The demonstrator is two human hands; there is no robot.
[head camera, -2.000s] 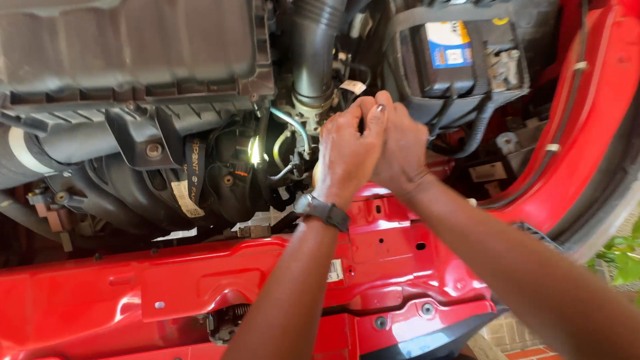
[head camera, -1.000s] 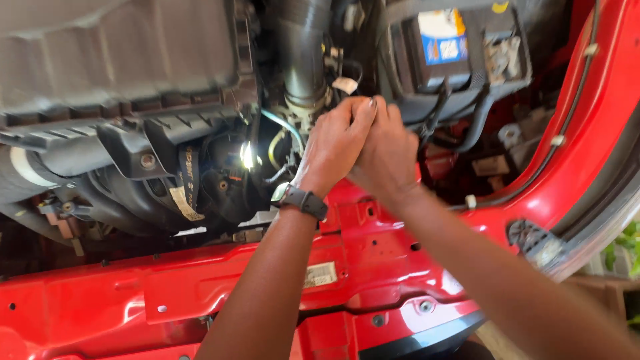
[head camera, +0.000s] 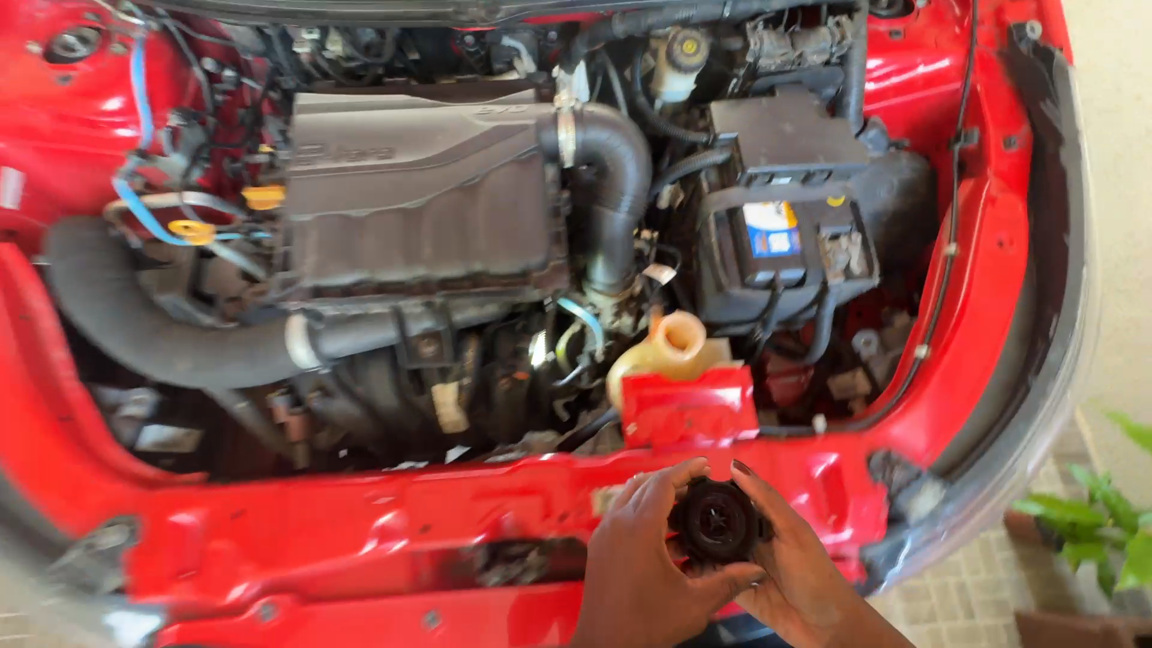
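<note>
Both my hands grip a round black reservoir cap [head camera: 718, 520] above the red front panel [head camera: 360, 522] of a car's engine bay. My left hand [head camera: 643, 558] wraps the cap's left side, its thumb across the lower edge. Around the right side curl the fingers of my right hand [head camera: 792, 558]. Just beyond them stands a yellowed plastic coolant reservoir [head camera: 630, 364], its round neck [head camera: 681, 335] uncovered, behind a raised red bracket [head camera: 691, 407].
A black air filter housing [head camera: 418, 207] spans the middle, with a ribbed intake hose [head camera: 621, 180] beside it. The car battery [head camera: 774, 238] sits at right. A thick black hose [head camera: 135, 333] curves at left; a green plant [head camera: 1098, 522] is at lower right.
My hands have moved from over the reservoir area back toward me, now holding the black cap in view. The reservoir's neck has come into sight. The view has widened.
</note>
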